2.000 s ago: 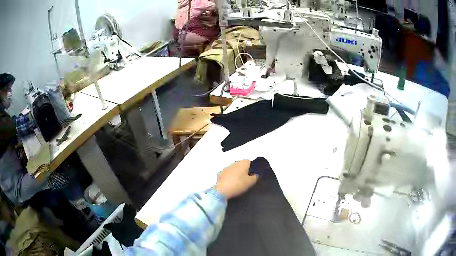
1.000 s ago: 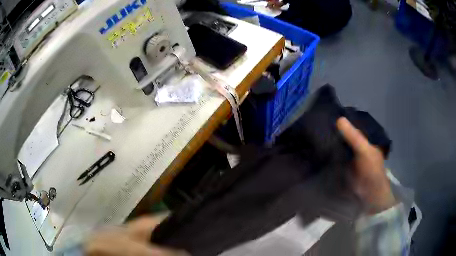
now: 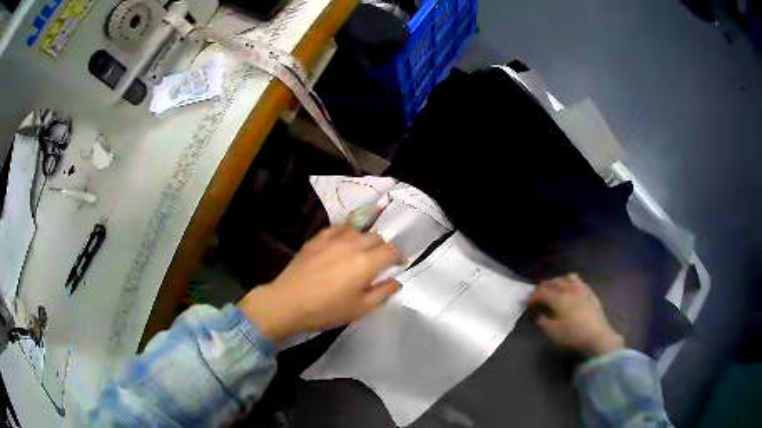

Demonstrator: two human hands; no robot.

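Note:
A large white paper pattern piece (image 3: pixel 451 309) with drawn lines lies over black fabric (image 3: pixel 501 167) below the machine table. Smaller white paper pieces (image 3: pixel 347 194) with curved lines lie beyond it, partly overlapping. My left hand (image 3: pixel 330 276) is over the papers' left side, fingers bent, covering part of them; whether it grips one is hidden. My right hand (image 3: pixel 576 313) has curled fingertips at the large piece's right corner, over the black fabric; whether it pinches the paper or the cloth is unclear.
The machine table's wooden edge (image 3: pixel 221 180) runs along the left. Black snips (image 3: pixel 86 257), scissors (image 3: pixel 54 142) and a white-handled tool (image 3: pixel 75 195) lie on top. A measuring tape (image 3: pixel 309 96) hangs over the edge. A blue crate (image 3: pixel 430 54) stands beyond.
The view has swung right and down. The black fabric, held up between both hands a second ago, now lies spread out. White pattern pieces are now exposed on it, with my hands over them.

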